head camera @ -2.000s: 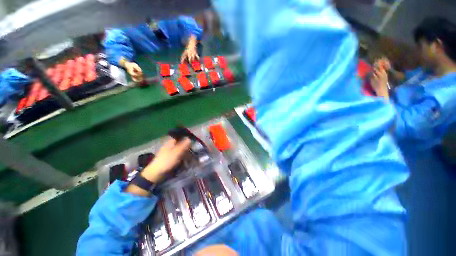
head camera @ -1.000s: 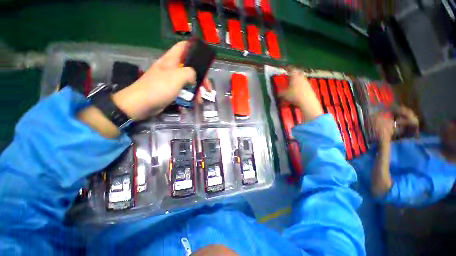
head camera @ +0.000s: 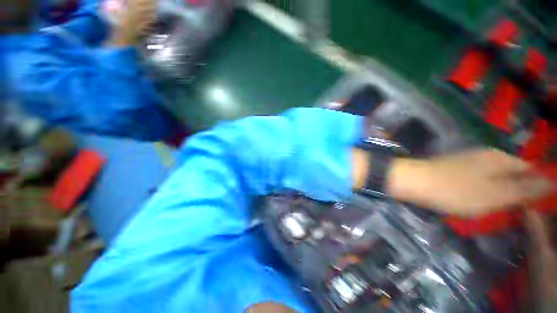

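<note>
The view is strongly blurred. My left hand [head camera: 470, 183], with a dark wristband, reaches across the clear tray [head camera: 397, 92] at the right. Red covers [head camera: 482, 223] show under and beside its fingers; whether it grips one cannot be told. Black phones [head camera: 348, 287] with whitish labels lie in the tray's near pockets, and dark phones [head camera: 415, 133] in its far row. A skin-coloured strip at the right edge may be my right hand [head camera: 542, 247], cut off and too blurred to read.
Another tray of red-backed phones [head camera: 504, 104] is at upper right on the green belt. At upper left a person in a blue smock [head camera: 79, 85] has a hand at a shiny clear tray [head camera: 177, 49]. A red piece [head camera: 76, 180] and cartons [head camera: 43, 281] are at left.
The view has swung left, so the trays have shifted right. My left hand no longer visibly holds the black phone up and now reaches over red covers. My right hand is no longer clearly seen.
</note>
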